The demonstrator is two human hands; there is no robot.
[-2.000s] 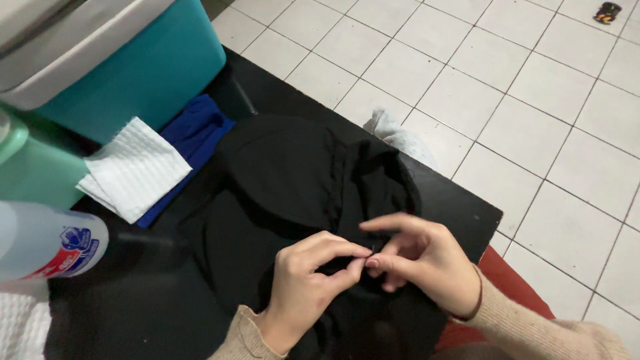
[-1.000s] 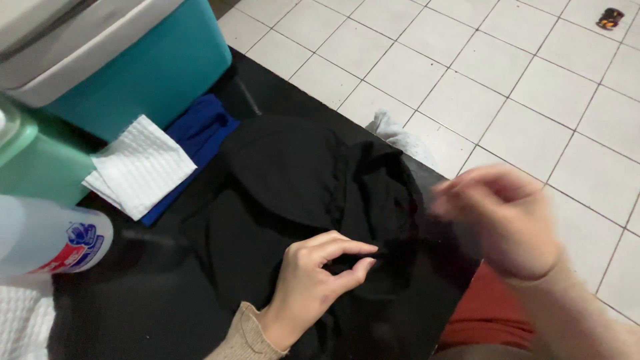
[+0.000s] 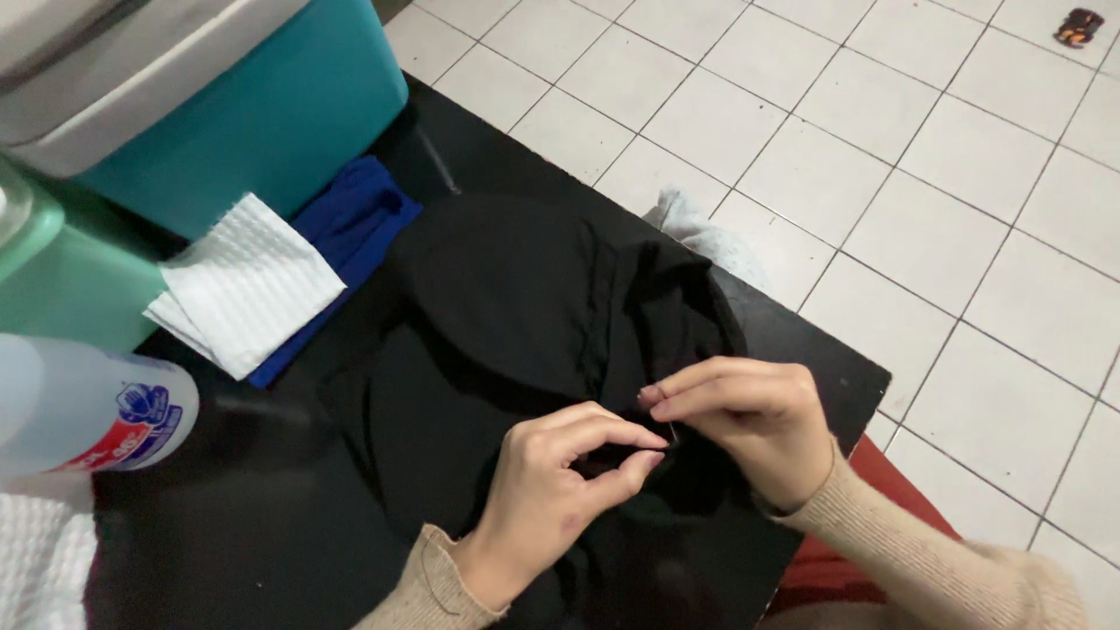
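A black cloth garment [image 3: 516, 289] lies bunched on a black table [image 3: 219, 534], reaching near its far edge. My left hand [image 3: 560, 481] pinches a fold of this fabric between thumb and index finger. Just to the right and slightly above, my right hand [image 3: 744, 411] has its thumb and fingers together near a thin, shiny, needle-like piece [image 3: 673, 432], whose lower end is at the pinched fold. Any thread is too fine to make out against the black cloth.
At the left are a teal bin [image 3: 262, 114] with a grey lid, a green container [image 3: 79, 289], a plastic bottle [image 3: 96, 402] bearing writing, folded white cloth [image 3: 254, 289] on blue cloth [image 3: 376, 201], and textured white cloth [image 3: 44, 551]. Floor tiles [image 3: 787, 175] show beyond the table's edge.
My right hand was close beside the left, swung out to the right, and is now back by the pinched fold. The left hand has kept its pinch on the black cloth.
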